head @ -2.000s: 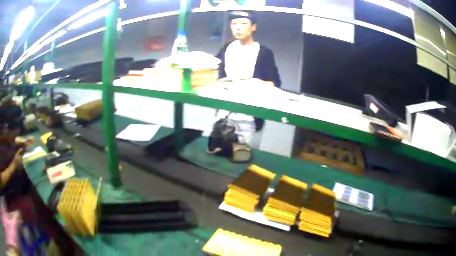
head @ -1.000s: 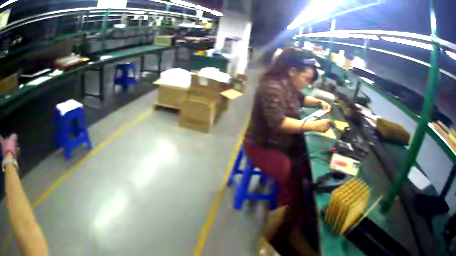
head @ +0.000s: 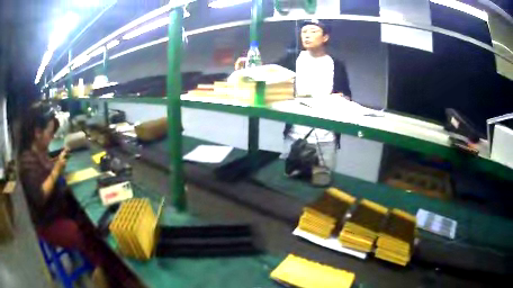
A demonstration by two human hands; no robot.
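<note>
No hand of mine is in the picture. Nearest in front of me, a single yellow panel [head: 313, 274] lies on the green bench mat, cut off by the lower edge. Three yellow panel stacks [head: 364, 228] with brownish tops stand side by side on a white sheet beyond it. Several upright yellow panels [head: 134, 228] stand in a row at the left. A black slotted rack [head: 205, 241] lies just right of them.
A green post [head: 176, 112] rises at left-centre and carries the green-edged shelf [head: 337, 126]. A dark conveyor belt [head: 225, 208] runs behind the mat. One person [head: 315, 73] stands beyond the shelf; another [head: 48, 180] sits at the far left. A printed sheet [head: 436, 223] lies behind the stacks.
The view has swung from the aisle and stools back to the bench. My left arm and pink-gloved hand, at the left edge a second ago, are out of the picture.
</note>
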